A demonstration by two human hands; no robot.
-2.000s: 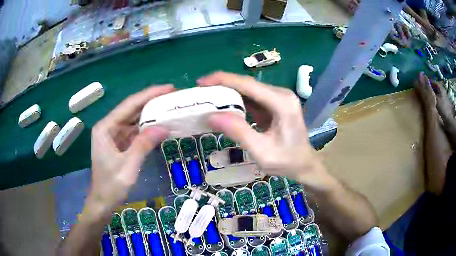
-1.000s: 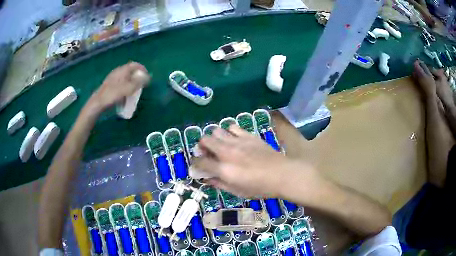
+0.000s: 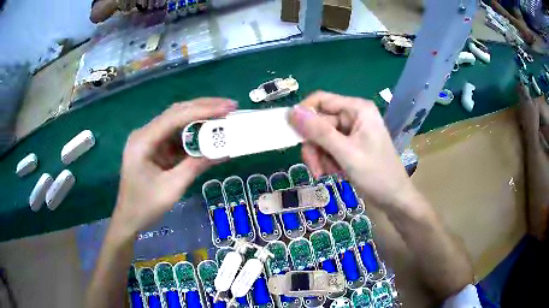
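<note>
My left hand (image 3: 162,153) holds a half-assembled unit (image 3: 191,139) by its left end; green board shows at that end. My right hand (image 3: 343,135) holds the right end of a white upper housing (image 3: 253,133), which lies over the unit, shifted to the right. Small printed holes show near the housing's left end. Below the hands, rows of open units (image 3: 349,264) with green boards and blue batteries lie on the worktop. Two beige brackets (image 3: 307,283) and two small white inserts (image 3: 247,274) lie on top of them.
Closed white housings (image 3: 78,146) stand on the green belt (image 3: 144,108) at left. Another bracket (image 3: 274,89) and curved white covers (image 3: 468,96) lie farther along. A metal post (image 3: 421,78) rises at right. Another person's arm (image 3: 533,174) is at the right edge.
Both hands have come together in front of me, now holding an open unit and an upper housing. The open unit and a curved cover no longer show at their earlier places on the belt.
</note>
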